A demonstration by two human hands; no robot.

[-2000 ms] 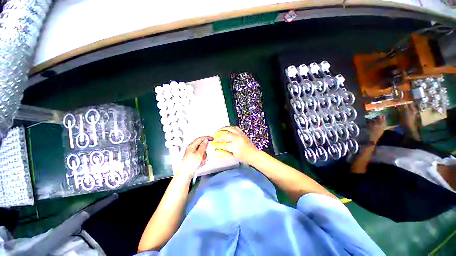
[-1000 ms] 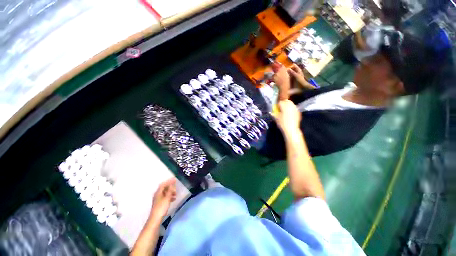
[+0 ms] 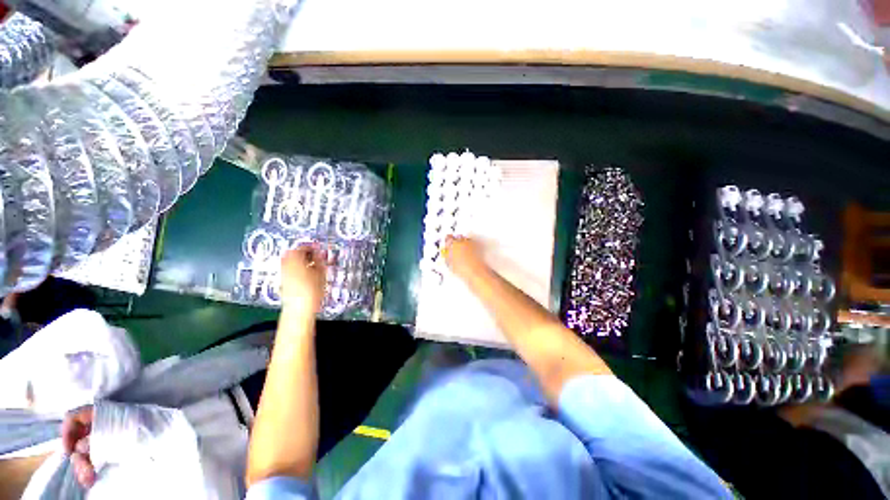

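Note:
My left hand (image 3: 304,273) is over the clear plastic packing tray (image 3: 371,210) with ring-and-stem fittings, its fingers at the lower row; whether it grips one cannot be told. My right hand (image 3: 461,256) is at the lower part of the rows of round white caps (image 3: 454,190) on the pale board (image 3: 522,234). Its fingertips touch or nearly touch the caps; a hold is not clear. Small metal hardware (image 3: 605,254) lies heaped in a narrow strip right of the board. Ring-shaped chrome fittings (image 3: 771,293) stand in rows on a black tray (image 3: 699,322) farther right.
A silver flexible duct (image 3: 127,137) fills the upper left. A long white bench (image 3: 586,29) runs across the top. A person's hand and white sleeve (image 3: 146,449) are at the lower left. Another arm (image 3: 859,371) and part of an orange fixture (image 3: 869,259) show at the right edge.
The view has swung back left. My right hand has come from beside the neighbouring worker to the caps. My left hand has moved from the board to the clear tray.

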